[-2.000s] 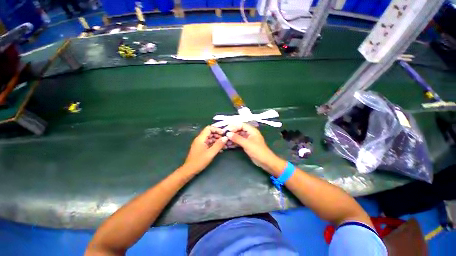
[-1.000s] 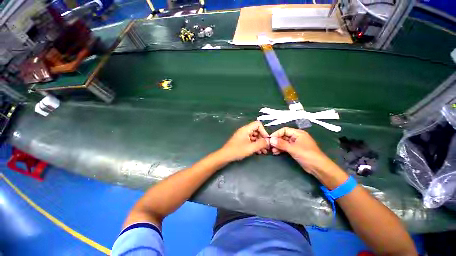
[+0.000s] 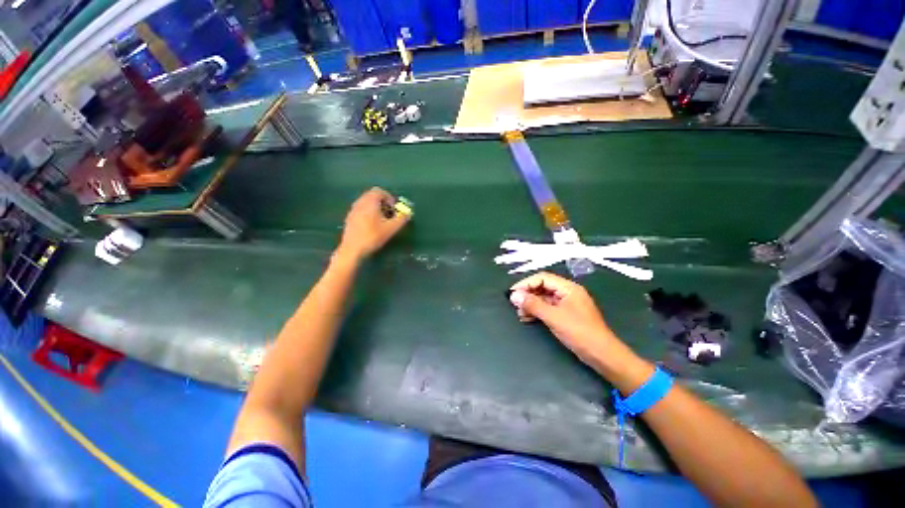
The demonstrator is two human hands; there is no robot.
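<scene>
My left hand (image 3: 369, 224) is stretched forward over the green belt, its fingertips on a small yellow component (image 3: 402, 207). My right hand (image 3: 556, 316) is nearer me, below the white strips, with thumb and forefinger pinching a tiny dark piece (image 3: 513, 295). White adhesive strips (image 3: 615, 254) lie crossed in a star just beyond my right hand. A loose pile of small black pieces (image 3: 685, 317), with one white bit on it, lies to the right of my right hand.
A blue-violet strip (image 3: 533, 181) runs from the white strips to brown cardboard (image 3: 486, 97). A clear bag of black pieces (image 3: 849, 298) stands at right by a metal post. More yellow components (image 3: 375, 119) lie at the far side. A small raised table (image 3: 198, 201) stands at left.
My hands have parted. My left hand has reached forward and left to the yellow component, which lay alone on the belt. My right hand stays near the white strips.
</scene>
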